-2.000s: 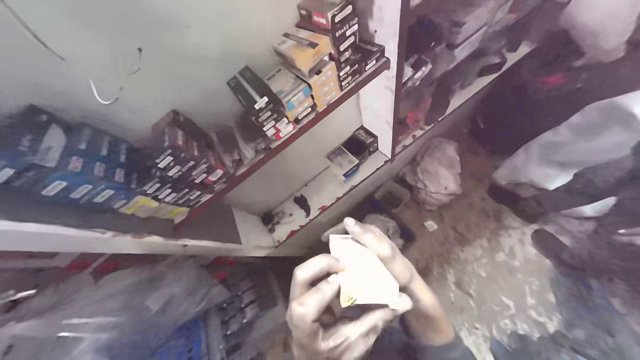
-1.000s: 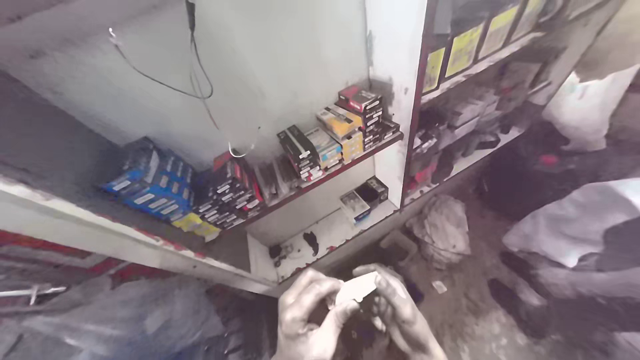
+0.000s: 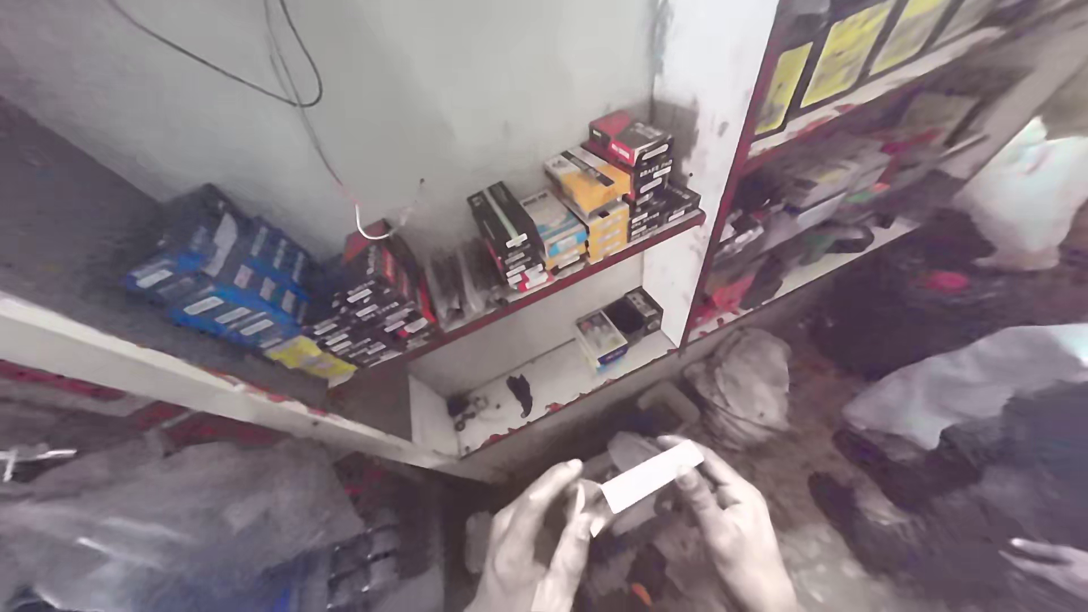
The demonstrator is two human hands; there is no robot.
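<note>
A small pale box (image 3: 653, 478), its long plain side turned to the camera, is held between both hands at the lower middle. My right hand (image 3: 729, 518) grips its right end between thumb and fingers. My left hand (image 3: 540, 540) is at the box's left end, thumb and fingertips around what looks like an end flap (image 3: 595, 508); the exact contact is blurred. What the box contains cannot be seen.
Ahead, a shelf (image 3: 544, 293) bears stacked blue boxes (image 3: 229, 272), black-and-red boxes (image 3: 378, 297) and yellow boxes (image 3: 595, 200). A crumpled sack (image 3: 739, 387) lies on the floor. Another person's hand (image 3: 1050, 561) shows at the lower right.
The box has turned from a broad face to a long narrow side. My left fingers have shifted to its left end. The view has swung to take in more of the shelves.
</note>
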